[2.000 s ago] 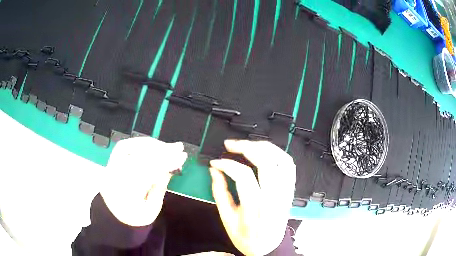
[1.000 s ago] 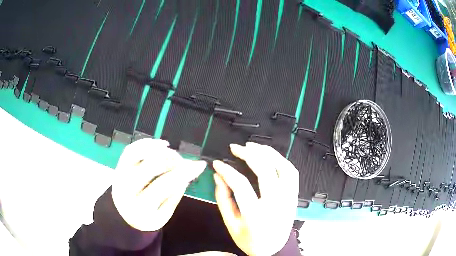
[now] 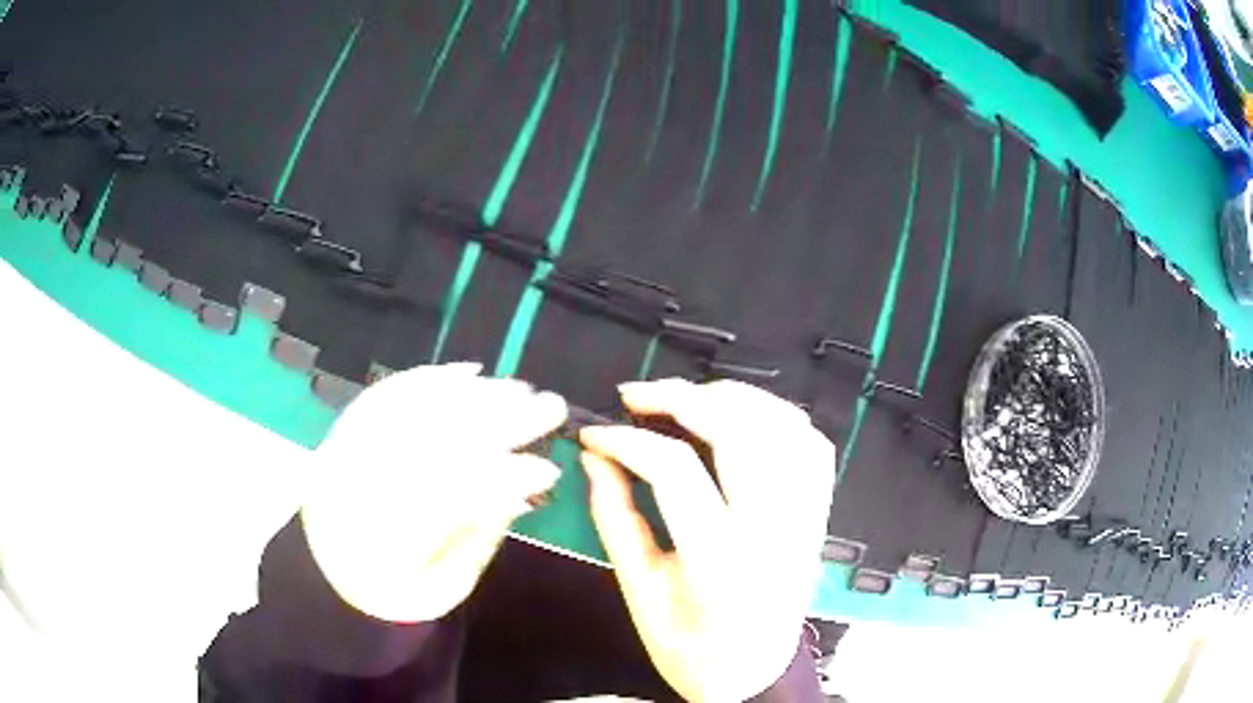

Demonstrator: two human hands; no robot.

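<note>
Black ribbon cables lie side by side, with dark connectors in a stepped row at their near ends. Thin black clips lie across them. My left hand is at the near mat edge, its thumb and a finger parted beside a dark cable end; whether it touches the end is unclear. My right hand is just right of it, fingers bent around the same dark end, which is overexposed and partly hidden. A round clear dish of tangled black clips stands on the cables at the right.
The green mat shows along the curved near edge, with a white table edge outside it. Another black bundle lies at the far right. Blue packets and part of a clear tub are at the right rim.
The cables and dish have shifted right and slightly down in the view. My left thumb and finger, close together a second ago, are now parted. My right hand keeps nearly the same pose.
</note>
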